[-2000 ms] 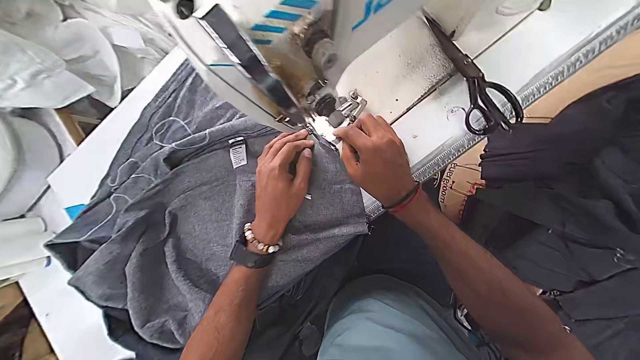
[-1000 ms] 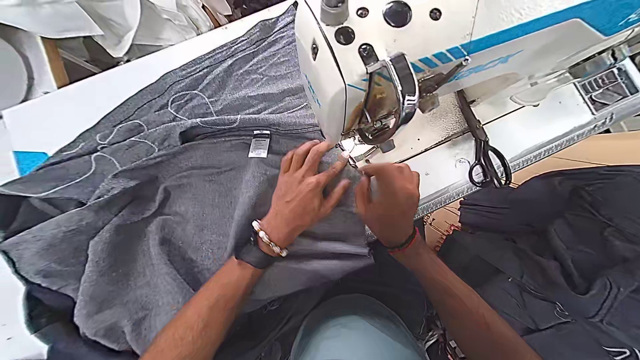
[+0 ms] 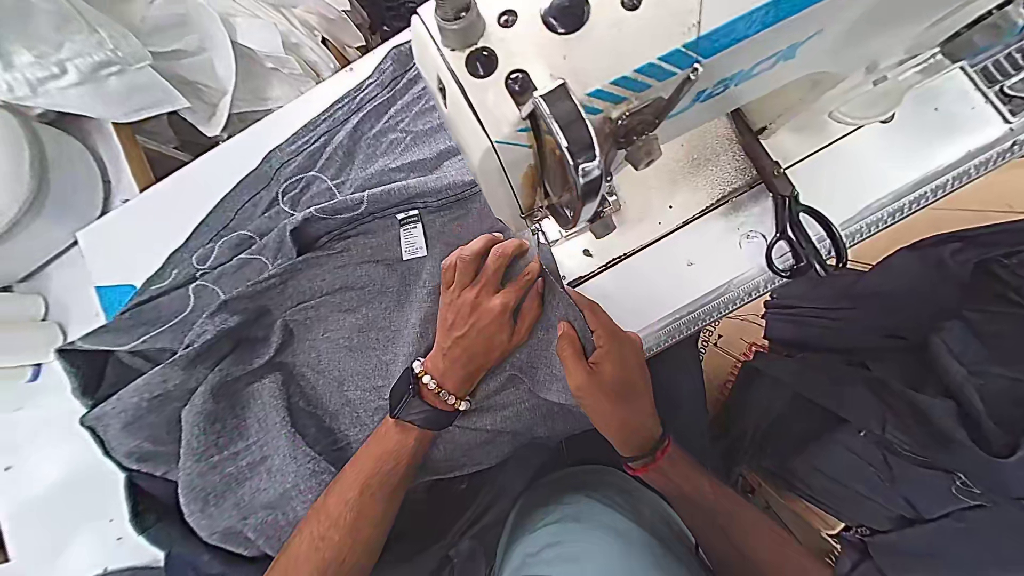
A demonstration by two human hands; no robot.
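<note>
A grey fabric garment lies bunched over the white table, its edge running under the presser foot of a white sewing machine. My left hand rests flat on the cloth just left of the foot, fingers slightly spread and pressing on it. Between the thumb and fingers of my right hand, the folded edge of the garment is pinched, a little nearer to me than the foot. A white care label lies on the cloth left of the needle area. Loose pale thread curls over the fabric.
Black-handled scissors lie right of the machine head, near a measuring tape along the table edge. Dark garments are heaped over a cardboard box at the right. White cloth pieces and thread cones are at the left.
My right hand has drawn back from the presser foot toward me, and a folded strip of cloth now shows between it and the foot. The view has shifted since two seconds ago.
</note>
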